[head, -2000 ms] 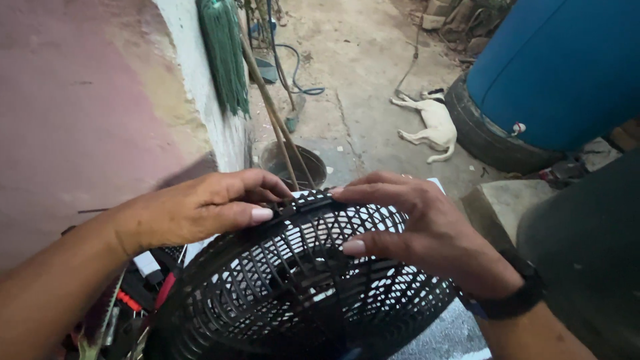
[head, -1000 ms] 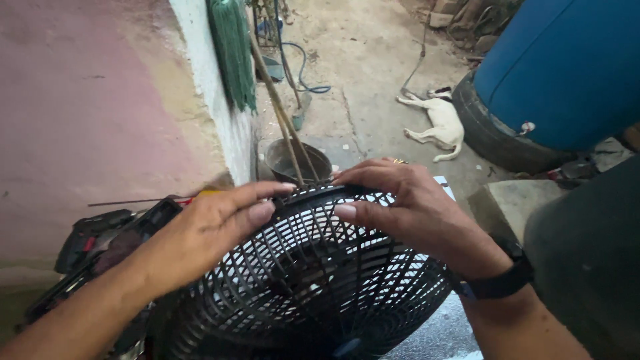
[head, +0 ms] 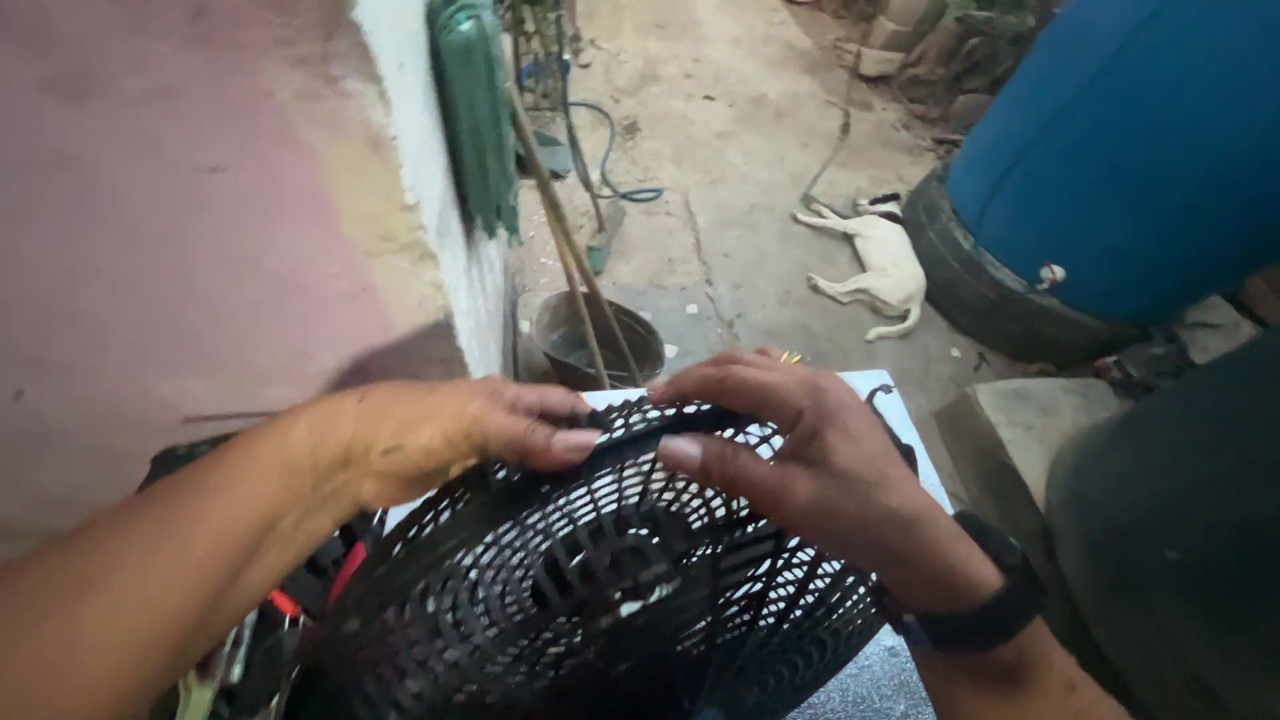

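Observation:
A round black plastic fan grille (head: pixel 620 560) fills the lower middle of the head view, standing tilted over a light-coloured surface (head: pixel 880 680). At the upper left of its rim, my left hand (head: pixel 470 435) grips the edge, the thumb on the near side and the other fingers partly hidden behind. My right hand (head: pixel 800 460) pinches the rim a little to the right, its thumb on the near face and its fingers over the top. A dark band runs along the rim between the two thumbs. The right wrist wears a black watch or band.
Tools with red parts (head: pixel 285 602) lie at lower left beside a pink wall (head: pixel 180 220). Beyond the grille stand a bucket (head: pixel 600 340) with sticks, a blue barrel (head: pixel 1130 160) on a tyre (head: pixel 1000 290), and a lying white dog (head: pixel 880 260). A dark container (head: pixel 1180 530) is at right.
Both hands remain at the grille's upper rim, with small shifts of the fingers. The grille's tilt has altered slightly. The dog lies in the same place.

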